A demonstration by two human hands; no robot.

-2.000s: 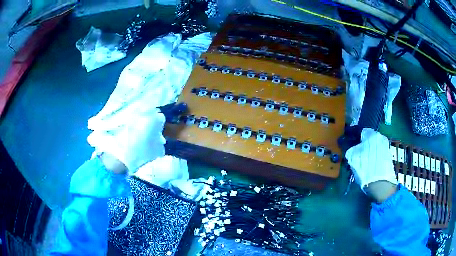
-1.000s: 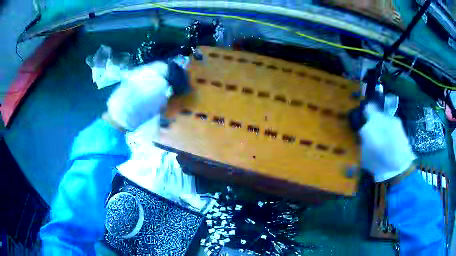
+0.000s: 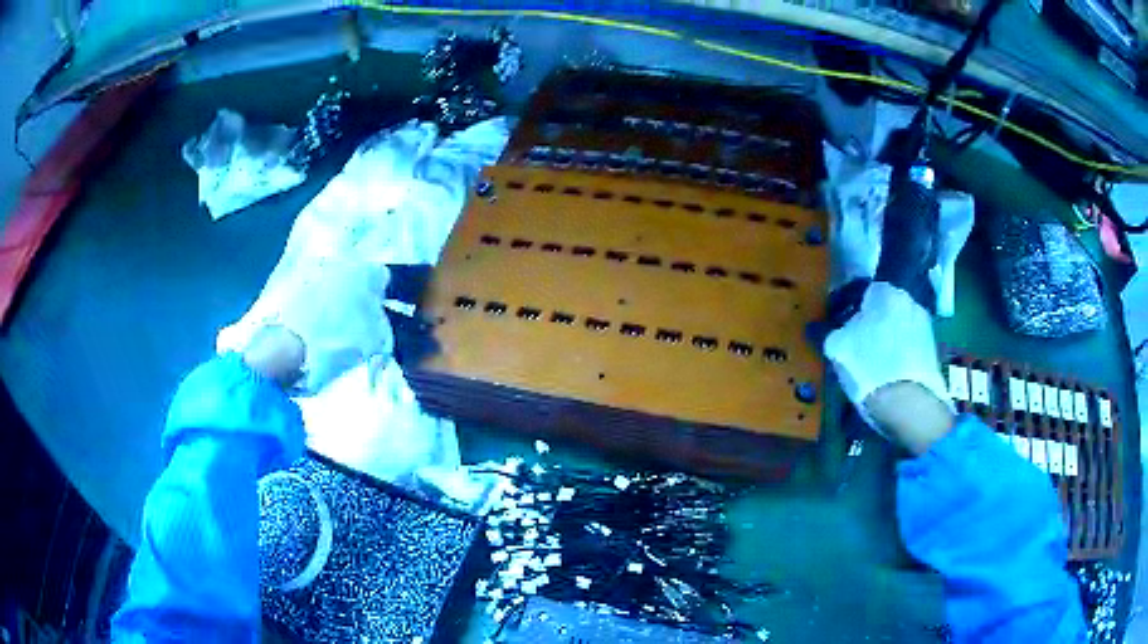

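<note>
An orange-brown bakelite board (image 3: 630, 271) with three rows of small dark slots lies on top of a thick stack of trays (image 3: 617, 428) in front of me. My left hand (image 3: 330, 321), in a white glove with black fingertips, is at the board's left edge and blends into the white bag behind it. My right hand (image 3: 886, 346), gloved the same way, has its fingertips at the right edge. Both hands appear to hold the board by its sides; the thumbs and undersides are hard to see. Rows of silver parts (image 3: 667, 166) show behind the board.
A black tray of tiny silver bits (image 3: 378, 554) is at lower left. A lead bundle with white ends (image 3: 592, 541) is in front. A slim dark tool (image 3: 909, 227) stands right of the stack. A tray with white pieces (image 3: 1095, 472) and a clear bag (image 3: 1051, 283) are at right.
The top face showed silver parts first; now a slotted board covers them. Since one second ago, both hands and the board have come down and settled on the stack.
</note>
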